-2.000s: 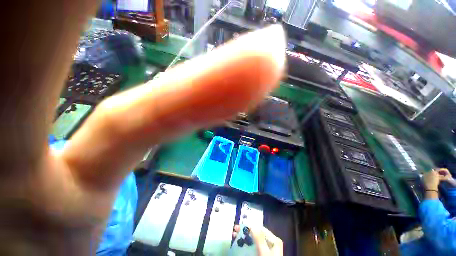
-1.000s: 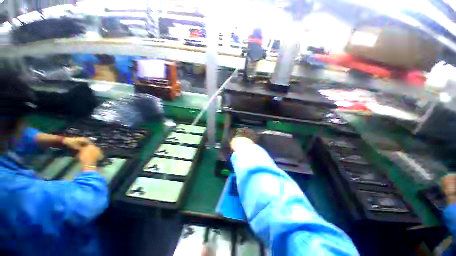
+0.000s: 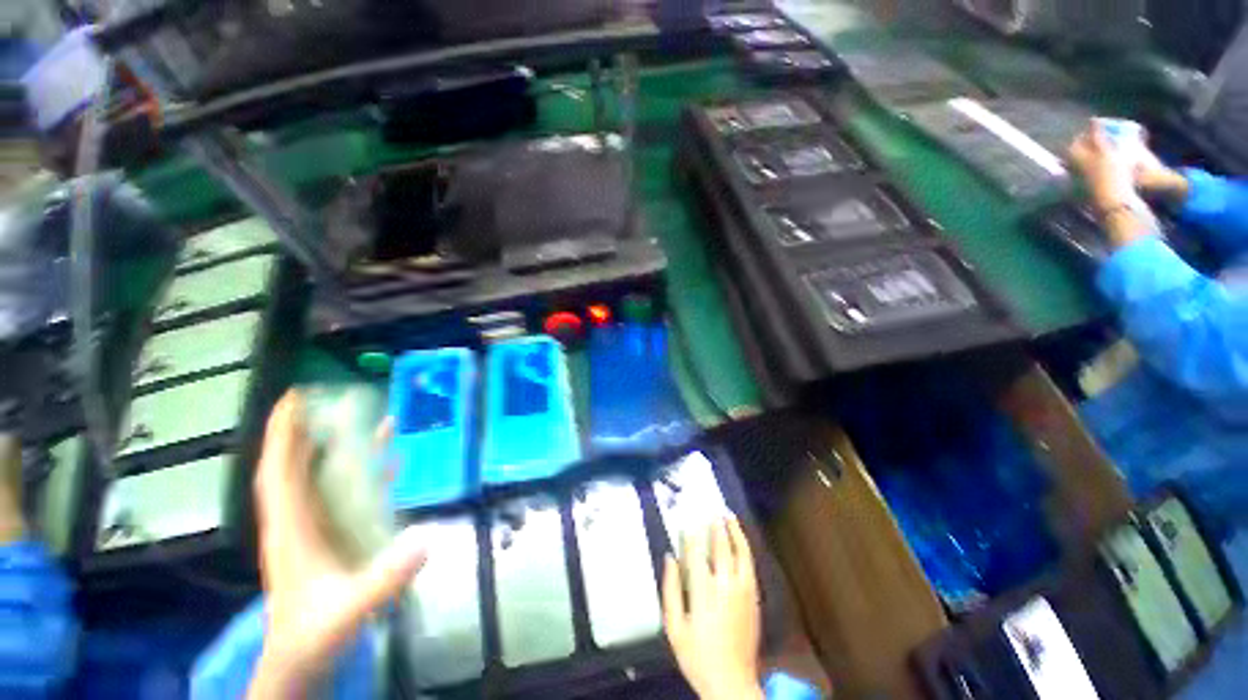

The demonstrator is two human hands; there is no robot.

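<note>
My left hand is raised at the lower left, gripping a pale green back cover by its long edges; the view is blurred. My right hand lies with fingers spread on the rightmost back cover in the near foam tray. Whether its fingers grip that cover I cannot tell. More pale covers lie in a row in this tray, left of my right hand. Their dark camera clusters are at the far end.
Light-blue film piles and darker blue sheets lie before the pressing machine. Foam trays hold covers at left and phone bodies at right. A cardboard box with blue film stands right. Another person's hands work at far right.
The view has swung down and right. My left hand now shows, holding a cover. An arm that reached to the press is no longer there; my right hand is at the near tray.
</note>
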